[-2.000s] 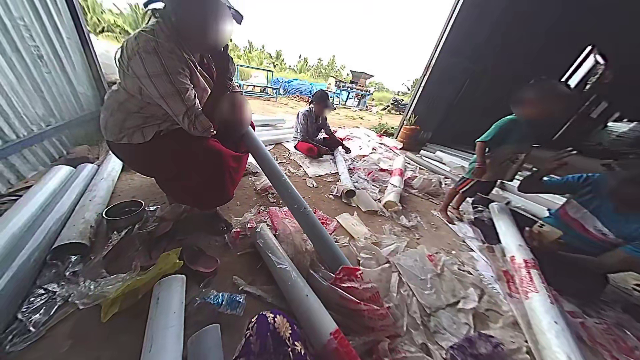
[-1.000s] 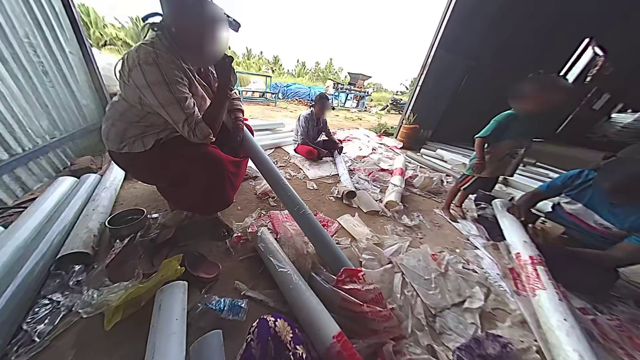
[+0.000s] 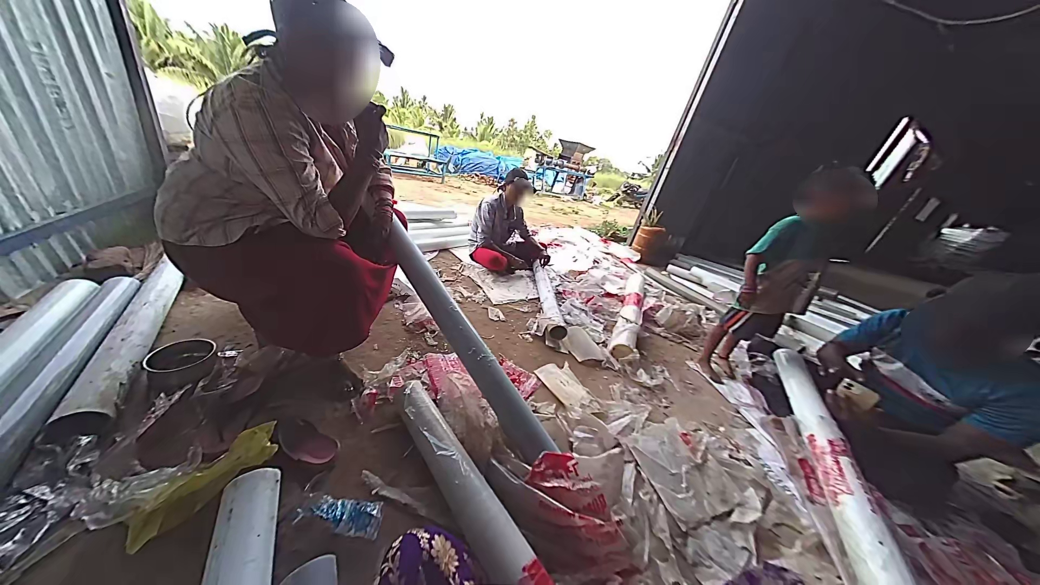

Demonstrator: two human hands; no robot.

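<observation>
Neither of my hands shows in the head view. Purple patterned cloth [image 3: 429, 559] lies at the bottom edge. Beside it a grey plastic pipe [image 3: 467, 487] slants toward me, with red-printed film at its near end. A longer grey pipe [image 3: 471, 349] leans from a squatting person's [image 3: 268, 187] knees down to red-printed plastic film [image 3: 573, 504]. At the right, a white pipe with red print [image 3: 837, 471] lies by a person in blue [image 3: 967, 382]. Another white pipe [image 3: 244, 528] shows at the bottom left.
Several pipes [image 3: 122, 349] lie along the left by a metal bowl [image 3: 180, 366]. Torn plastic film [image 3: 691, 471] covers much of the ground. Farther back a seated person [image 3: 504, 227] handles a pipe [image 3: 548, 301], and a standing person in green [image 3: 772, 252] is at the right.
The person in blue at the right has shifted, and one hand has moved down along the white pipe. The squatting person's raised hand has come up near the face since the oldest frame.
</observation>
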